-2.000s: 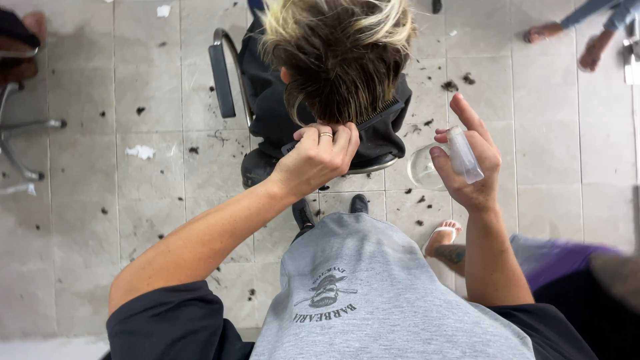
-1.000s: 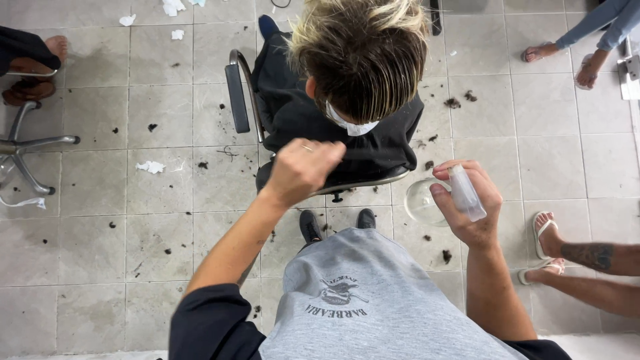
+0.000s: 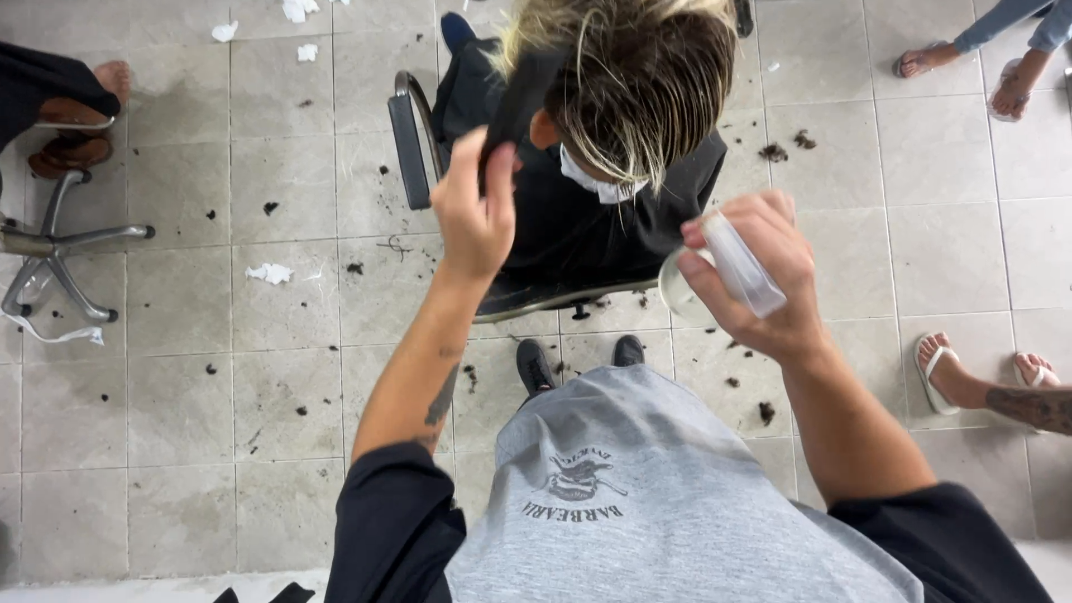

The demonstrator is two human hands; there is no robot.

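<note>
My left hand (image 3: pixel 477 201) grips a black comb (image 3: pixel 523 96), blurred, which points up beside the left side of a seated person's head. The person's hair (image 3: pixel 645 92) looks wet, dark underneath with blond strands and combed lines. A white paper neck strip (image 3: pixel 599 177) circles the neck above a black cape (image 3: pixel 586 239). Right of the chair, my right hand (image 3: pixel 754 268) is closed around a clear spray bottle with a whitish translucent head (image 3: pixel 744 261); its round body (image 3: pixel 682 285) shows left of the thumb. The bottle is apart from the hair.
The barber chair's armrest (image 3: pixel 408 146) is left of the cape and its back rim (image 3: pixel 569 300) lies in front of my shoes. A wheeled chair base (image 3: pixel 54 243) stands at left. Other people's feet (image 3: pixel 942 373) are at right. Hair clippings (image 3: pixel 773 152) and paper scraps (image 3: pixel 270 273) dot the tiles.
My left hand was at the back of the hair with the comb, then lower over the cape; now it is beside the head, comb upward. My right hand has kept hold of the bottle.
</note>
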